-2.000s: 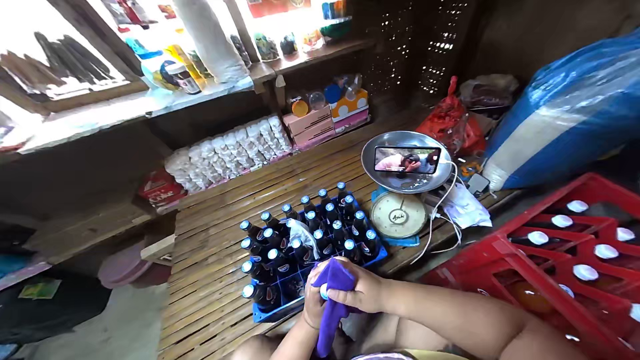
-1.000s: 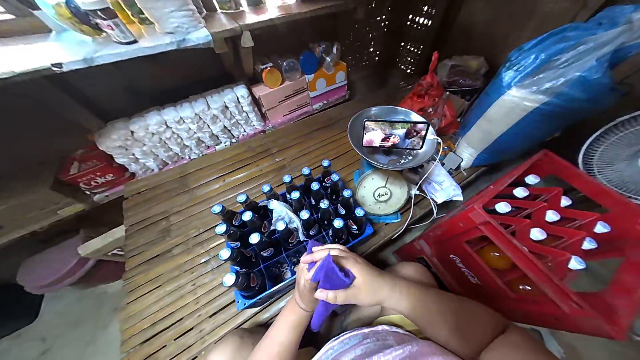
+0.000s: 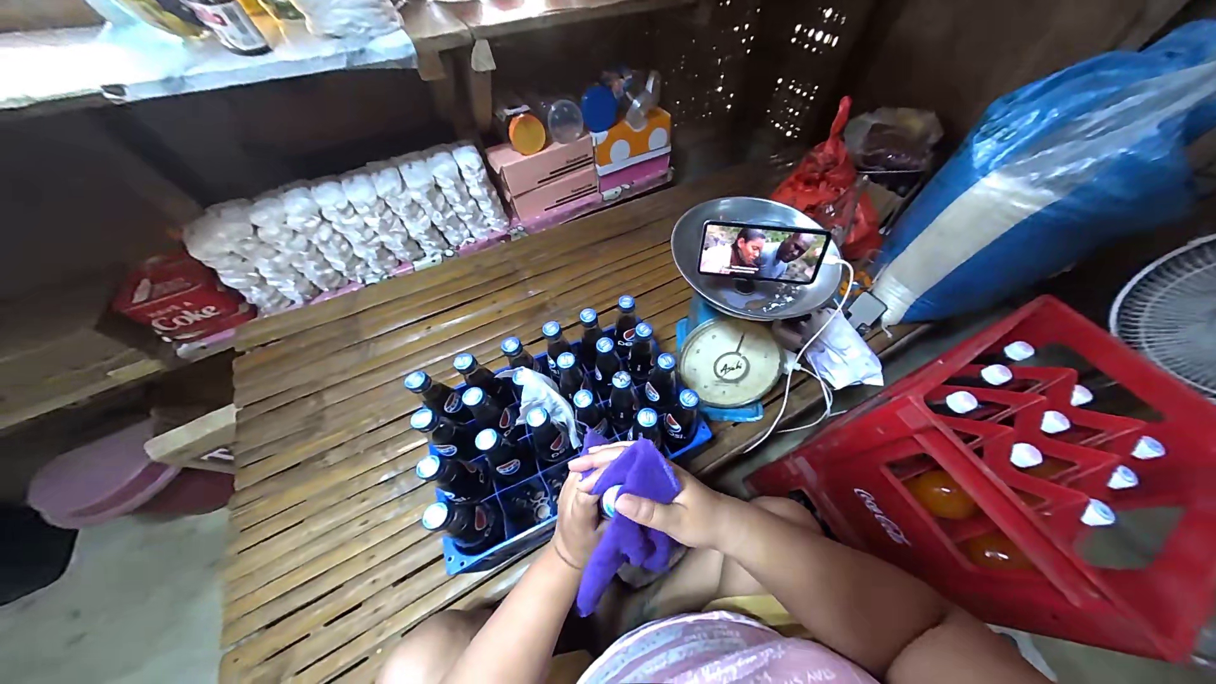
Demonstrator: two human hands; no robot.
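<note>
A capped bottle [image 3: 611,500] is wrapped in a purple cloth [image 3: 638,480] above my lap; only its pale cap shows plainly. My left hand [image 3: 581,508] closes around the bottle from the left. On the right, my right hand [image 3: 670,513] presses the cloth against it near the cap. Just beyond both hands stands a blue plastic crate [image 3: 518,543] of dark Pepsi bottles with blue caps [image 3: 503,458], upright in its compartments. A crumpled white plastic bag [image 3: 546,399] lies among the bottles.
The crate rests on a bamboo-slat table [image 3: 332,456]. Behind it on the right, a dial scale [image 3: 731,363] carries a metal pan with a phone [image 3: 763,253], its white cable hanging down. A red Coca-Cola crate [image 3: 950,513] stands at right, a fan [image 3: 1173,313] beyond. Packed white bags [image 3: 351,223] line the back.
Both hands remain on the cloth-wrapped bottle, and the cloth's folds have shifted. The view has moved down and right since the oldest frame.
</note>
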